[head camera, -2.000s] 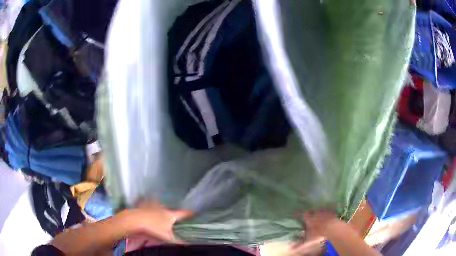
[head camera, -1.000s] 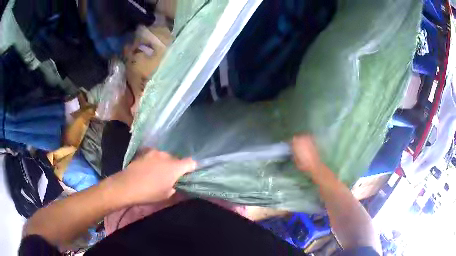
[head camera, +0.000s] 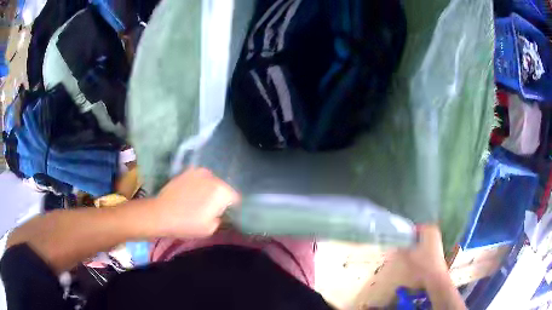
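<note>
A large green woven sack (head camera: 163, 91) stands open in front of me, its mouth facing up. A whitish translucent liner (head camera: 215, 66) lines it and folds over the near rim. Inside lie dark garment bundles (head camera: 327, 79); one has white stripes. My left hand (head camera: 197, 203) grips the near rim at its left, fingers closed on sack and liner. My right hand (head camera: 425, 245) is on the near rim at its right, blurred, holding its edge. The fingers of my right hand are partly hidden.
Black and blue garment bundles (head camera: 78, 163) are piled at the left. Blue crates (head camera: 502, 200) stand at the right, with a cardboard box (head camera: 481, 263) under the near one. Something red and white (head camera: 522, 127) sits between the crates. Beige floor (head camera: 345, 266) shows below the rim.
The view has swung back left. The sack mouth looks wider and squarer than a second ago. The near rim is pulled straighter, and my right hand is lower and further right with it.
</note>
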